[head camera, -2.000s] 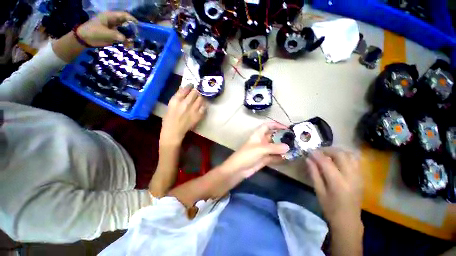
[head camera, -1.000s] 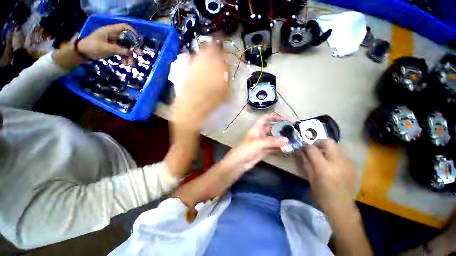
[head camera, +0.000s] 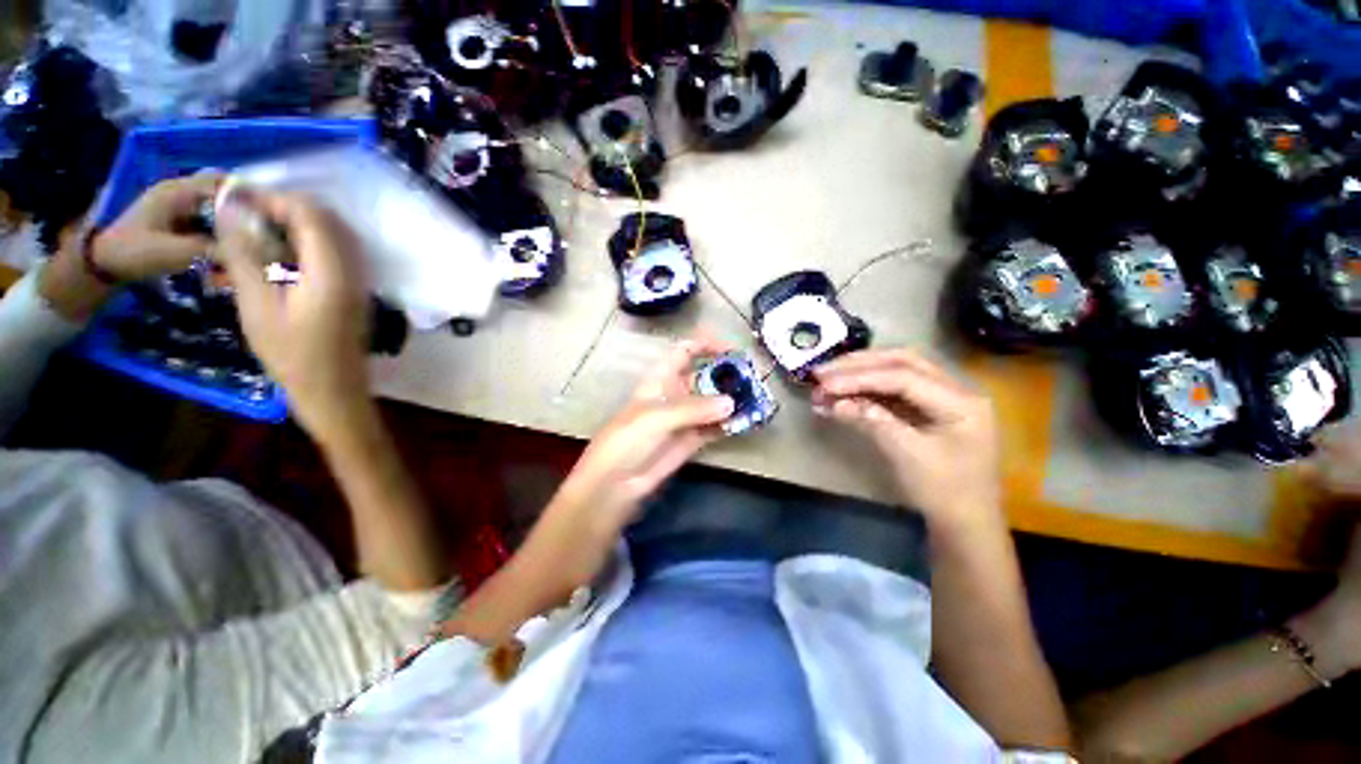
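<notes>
My left hand (head camera: 657, 426) holds a silver module with a black cylinder (head camera: 734, 393) at the bench's front edge. A black housing (head camera: 808, 326) with a white holed plate lies on the bench just right of and behind the module, apart from it. My right hand (head camera: 906, 418) is at the housing's lower right edge, its thumb and fingertips close together; whether they pinch a wire or the rim is too small to tell. A second black housing (head camera: 655, 276) with a pale holed face and thin wires stands to the left.
A neighbour's hands (head camera: 299, 284) hold a white sheet (head camera: 391, 239) over the blue tray (head camera: 135, 164) at left. Wired housings (head camera: 620, 135) lie at the back. Two loose modules (head camera: 951, 102) lie at back right. Fitted units (head camera: 1146, 279) with orange centres are grouped at right. Another person's forearm (head camera: 1239, 672) shows lower right.
The view has shifted right. The module and housing in front of me are now apart. The neighbour has lifted the white sheet over the tray. Another person's arm has appeared at right.
</notes>
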